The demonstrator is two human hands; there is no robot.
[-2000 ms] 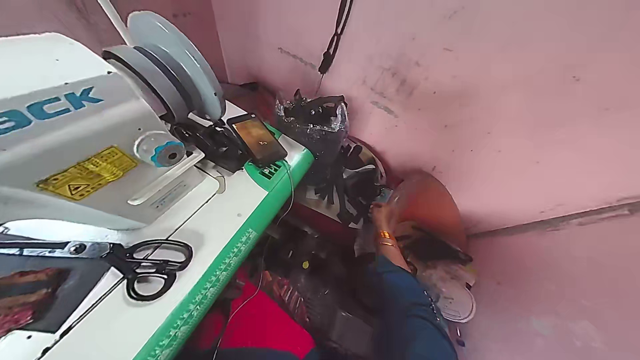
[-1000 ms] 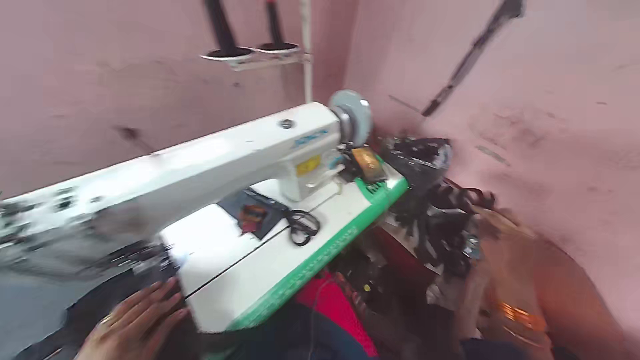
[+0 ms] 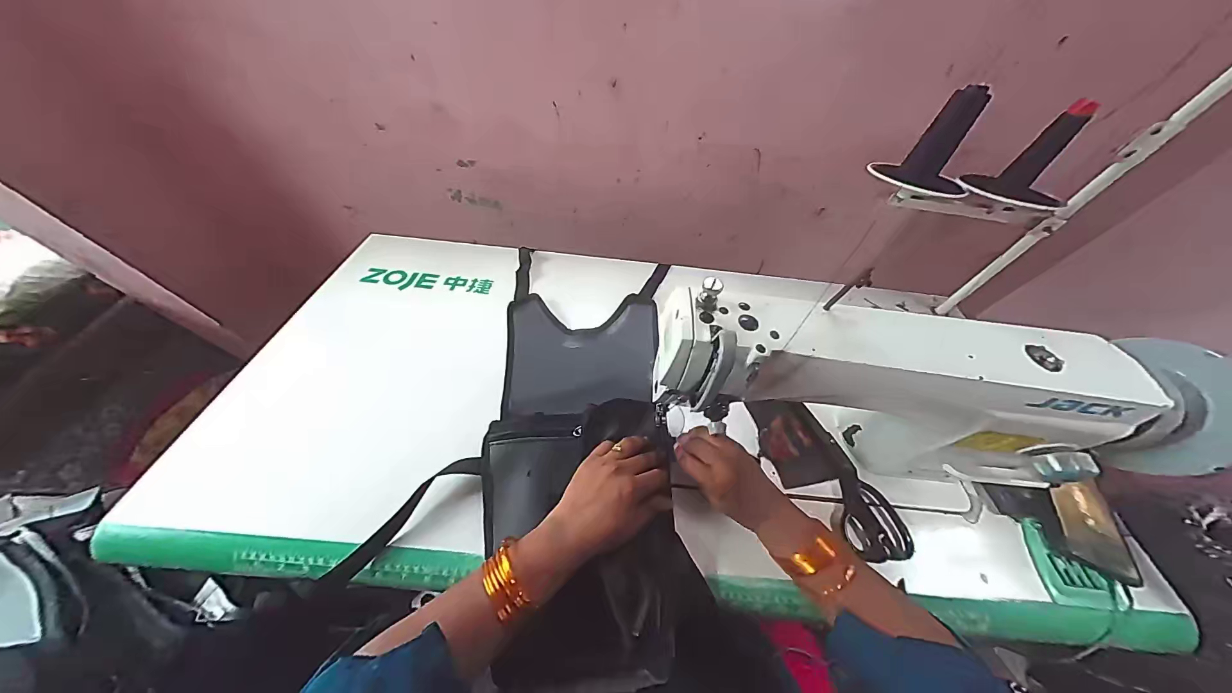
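A black fabric bag with straps [image 3: 539, 472] lies on the white table, its right edge at the needle area of the sewing machine [image 3: 924, 385]. My left hand [image 3: 616, 486] presses on the bag just in front of the presser foot, fingers bent over the dark material. Close to the needle, my right hand [image 3: 722, 472] has its thumb and fingers together at the bag's edge; whether something small is pinched there is hidden. A grey panel [image 3: 582, 371] of the bag extends toward the wall, beside the machine head.
Black-handled scissors [image 3: 871, 520] and a dark flat piece [image 3: 789, 443] lie under the machine arm. A phone [image 3: 1092, 529] rests at the table's right end. Two thread cones [image 3: 934, 144] stand behind. Dark material [image 3: 77, 587] is heaped at lower left.
The view has swung left to the machine's needle end. My right hand has come from the pile beyond the table's right end to the needle area. My left hand now rests on the bag.
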